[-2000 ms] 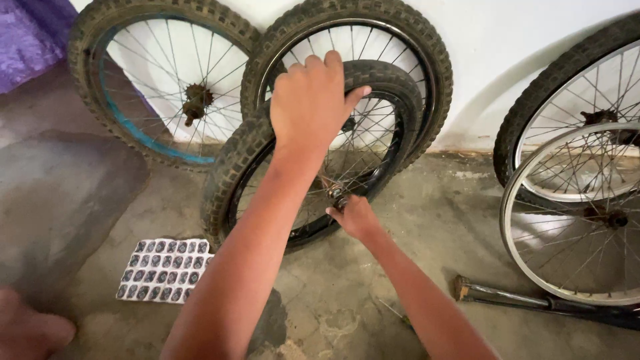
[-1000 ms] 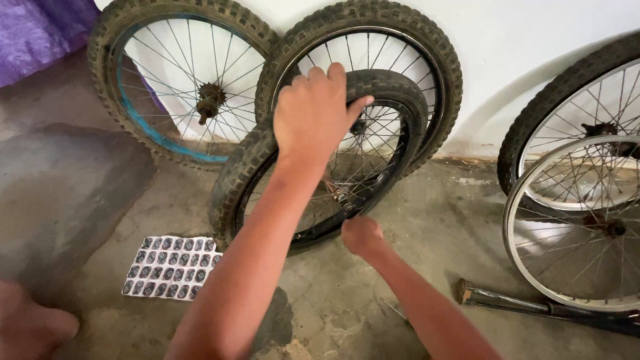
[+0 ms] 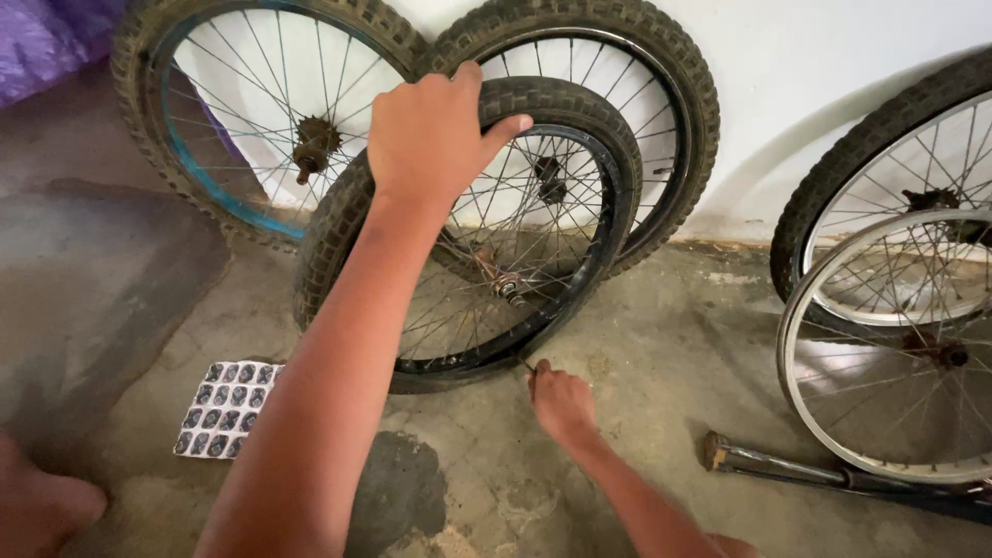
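My left hand (image 3: 430, 136) grips the top of a small bicycle wheel's knobby tire (image 3: 332, 256), thumb over the rim side. The wheel stands tilted on the floor, with its spokes and hub (image 3: 508, 287) facing me. By the wheel's lower right edge, my right hand (image 3: 562, 399) is closed around a small thin dark tool (image 3: 531, 367), whose tip reaches the tire and black rim (image 3: 550, 329). Most of this tool is hidden by the fingers, so its kind cannot be told.
Behind lean a wheel with a blue rim (image 3: 182, 147) and a black-rimmed wheel (image 3: 701, 132). At right are a tired wheel (image 3: 790, 209), a bare silver rim (image 3: 790, 341) and a metal bicycle part (image 3: 775, 461). A patch sheet (image 3: 221, 407) lies left; a foot (image 3: 54, 496) shows.
My right hand has moved from near the hub down to the wheel's lower right edge. My left hand has kept hold of the tire's top.
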